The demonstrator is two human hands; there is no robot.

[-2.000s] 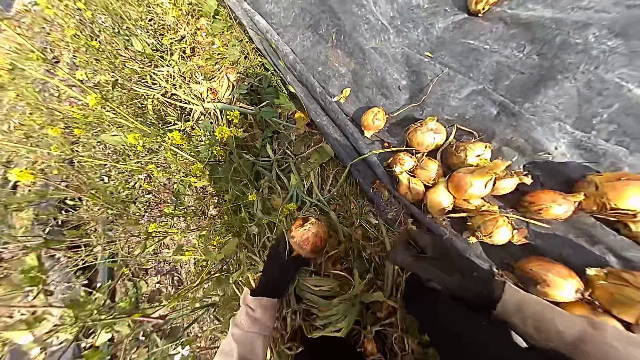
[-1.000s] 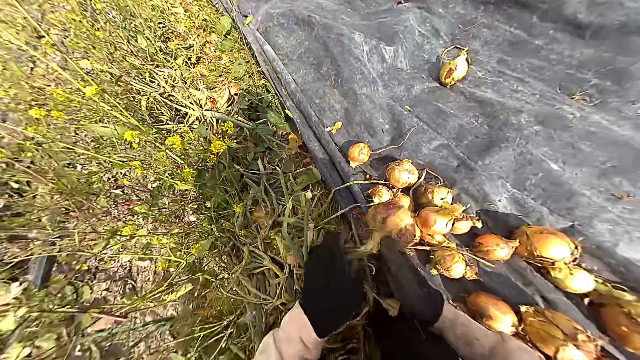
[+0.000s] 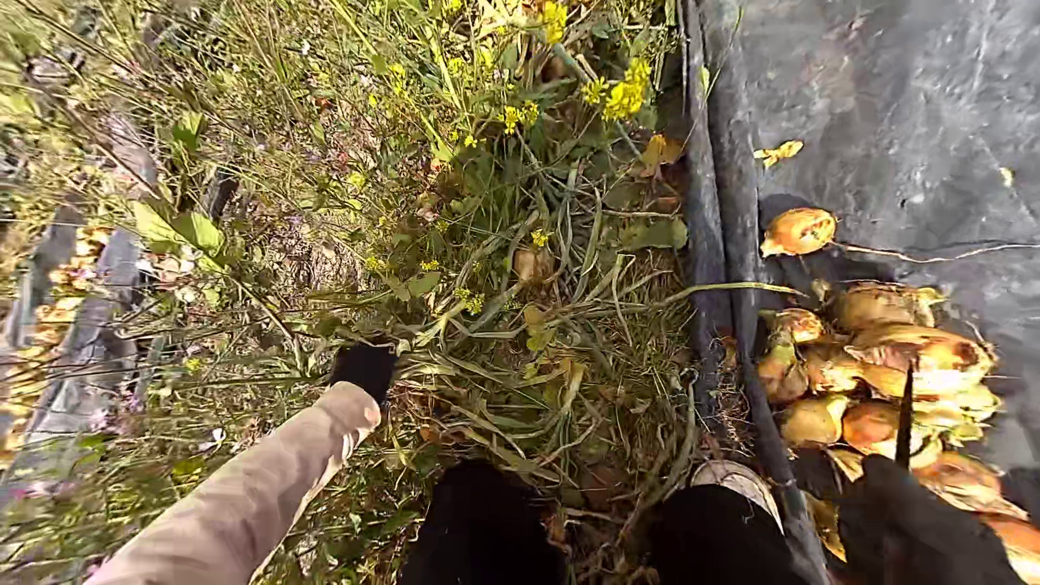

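Note:
My left hand, in a black glove with a beige sleeve, is low among the weeds and dry onion leaves; its fingers are mostly hidden. At the lower right, my right hand, in a dark glove, is around a narrow dark pointed tool, its tip upward in the view. What kind of tool it is cannot be told. Beside and beyond that hand lies a pile of yellow onions on grey sheeting. A single onion with a long thin stalk lies just above the pile.
Grey plastic sheeting covers the right side, its folded edge running down the view. Yellow-flowered weeds stand on the left. My dark-clad legs are at the bottom. More sheeting shows at the far left.
Two seconds ago my left hand held an onion; one second ago both hands were together beside the pile. Now they are far apart, the left among weeds. The view has shifted.

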